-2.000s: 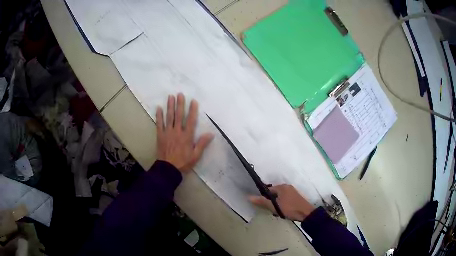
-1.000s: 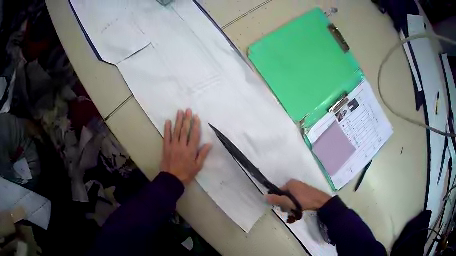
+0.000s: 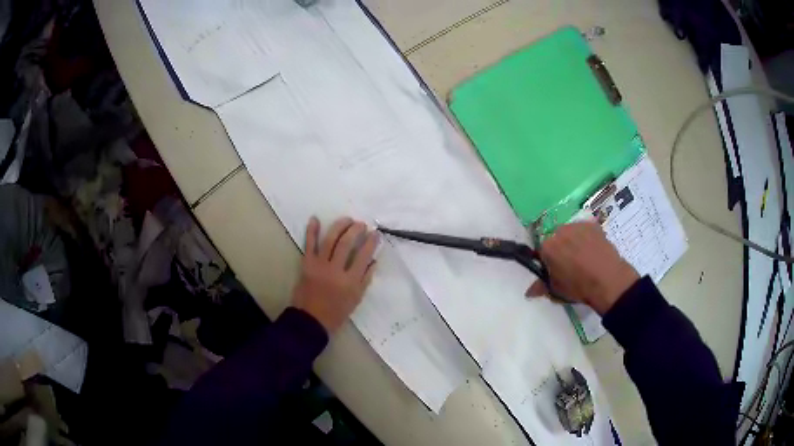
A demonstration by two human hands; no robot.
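The white paper marker lies along the table with dark navy fabric showing at its edges. A cut runs through it from the shear tips down to the lower edge, parting a strip on the left. My right hand grips the tailor's shears by the handles. The blades look closed, point left and touch the marker at the upper end of the cut. My left hand lies on the marker just left of the tips, fingers slightly bent and holding nothing that I can see.
A metal clamp weight sits on the marker's narrow end. A green clipboard folder with an order sheet lies right of the marker. A cable curves near more cut strips. Fabric scraps heap below the table's left edge.
My right hand and the shears have swung up and to the right, over the folder's lower part. The clamp weight is uncovered and the lilac swatch is hidden. My left fingers have bent.
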